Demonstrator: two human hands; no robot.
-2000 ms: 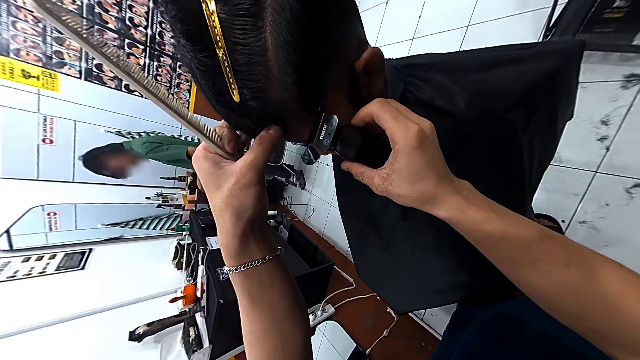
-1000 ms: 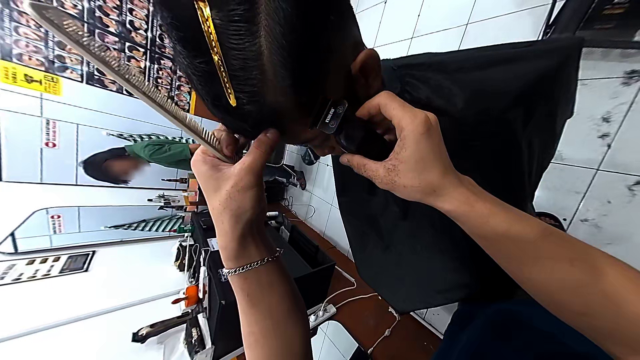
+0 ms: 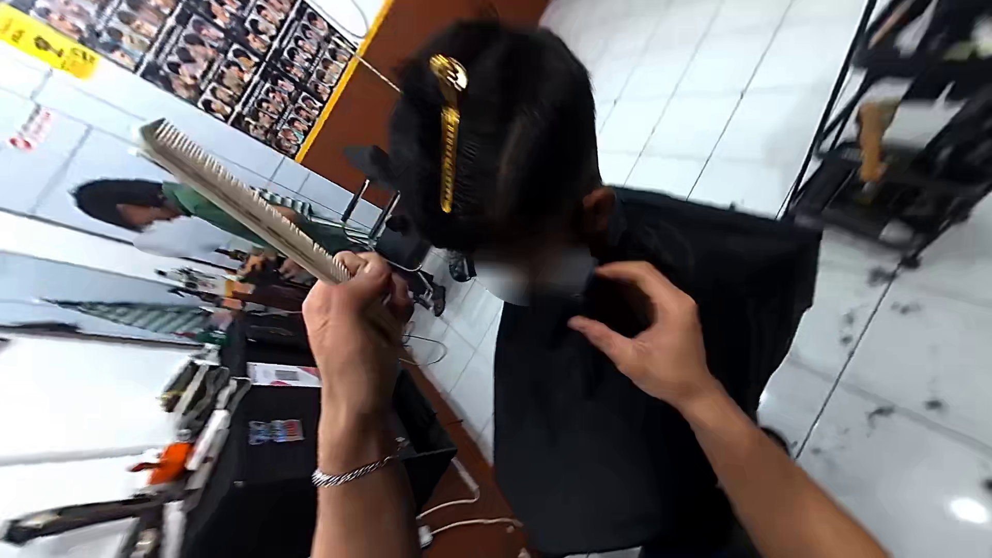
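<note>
A seated person's head (image 3: 535, 132) has dark, parted hair with a gold-coloured hair clip (image 3: 449, 147) on it. My left hand (image 3: 360, 318) grips a long pale comb (image 3: 248, 209) by its end, its teeth pointing up and left, apart from the hair. In front of the person's face and the black barber's cape (image 3: 589, 434), my right hand (image 3: 651, 333) curls around a dark hair clipper (image 3: 612, 298). The clipper's body blends into the cape, and its blade end is blurred. A silver chain bracelet (image 3: 356, 471) circles my left wrist.
On the left, a black counter (image 3: 271, 465) bears tools, with white cables (image 3: 465, 496) beside it. Another person (image 3: 209, 209) in green appears beyond the comb. A black trolley (image 3: 891, 186) stands on the tiled floor (image 3: 914, 333) at right. Haircut posters (image 3: 256, 70) hang upper left.
My left hand with the comb has come away from the hair. The clipper in my right hand has moved away from the person's forehead. The view has shifted back, showing the whole head.
</note>
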